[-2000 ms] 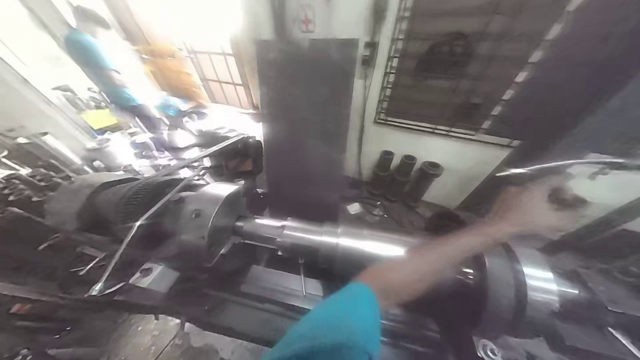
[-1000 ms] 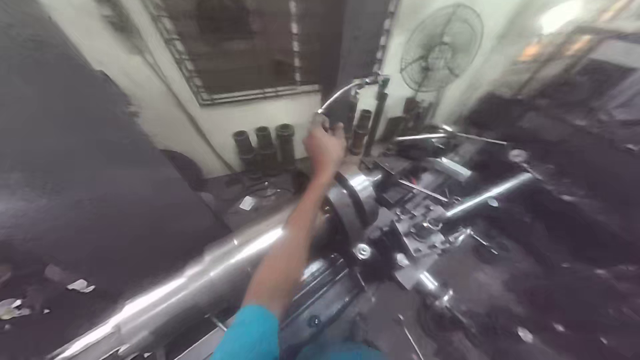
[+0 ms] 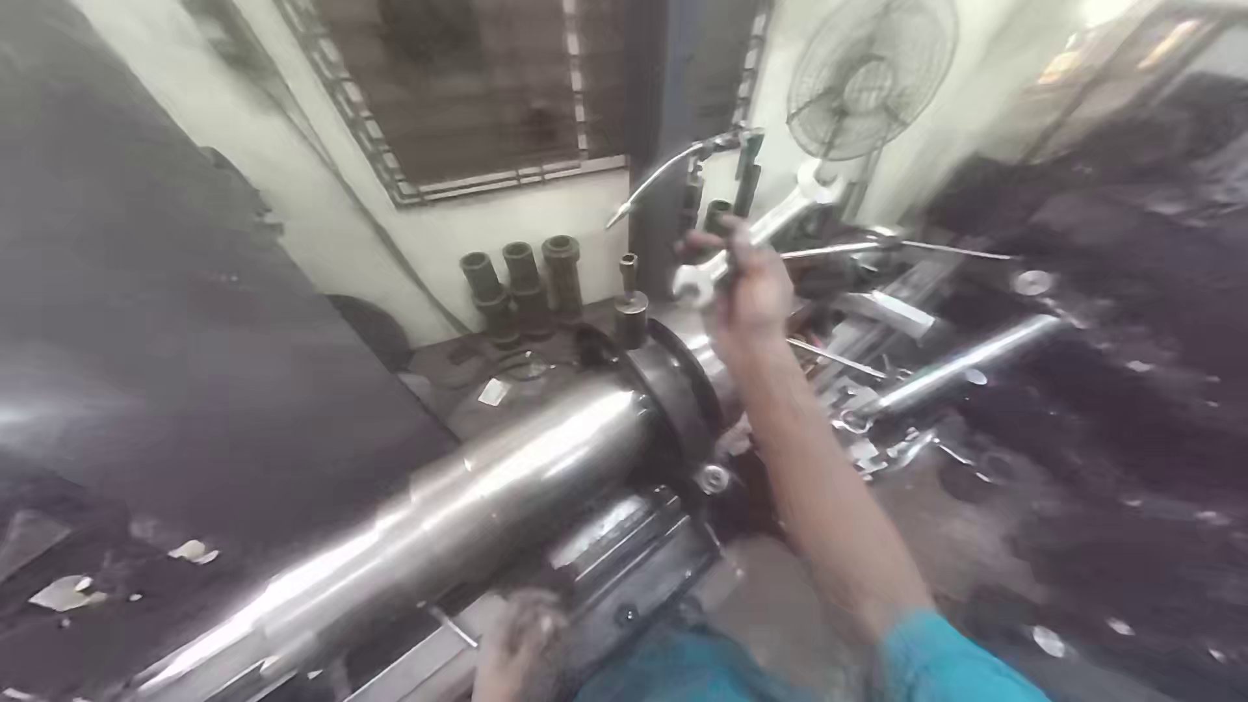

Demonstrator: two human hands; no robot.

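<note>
My right hand [image 3: 751, 278] is raised past the far end of the lathe, closed around a double open-ended wrench [image 3: 788, 216]. Low in the view, my left hand [image 3: 525, 634] is over the lathe bed [image 3: 634, 575], blurred, and its fingers are hard to make out. A large polished steel shaft [image 3: 458, 507] runs diagonally from the lower left up to a dark steady-rest ring [image 3: 673, 390]. A round metal fitting [image 3: 632, 310] stands at the top of the ring. Beyond it curves a thin coolant pipe [image 3: 653, 185].
Several dark metal tubes [image 3: 522, 278] stand against the wall below the barred window [image 3: 497, 88]. A wall fan [image 3: 873, 83] is behind the wrench. Metal bars and handles [image 3: 960, 366] stick out at right. A dark panel [image 3: 195, 292] fills the left side.
My right hand has come away from near the curved pipe and now has a wrench in it. My left hand has come into view at the bottom. The view has swung right.
</note>
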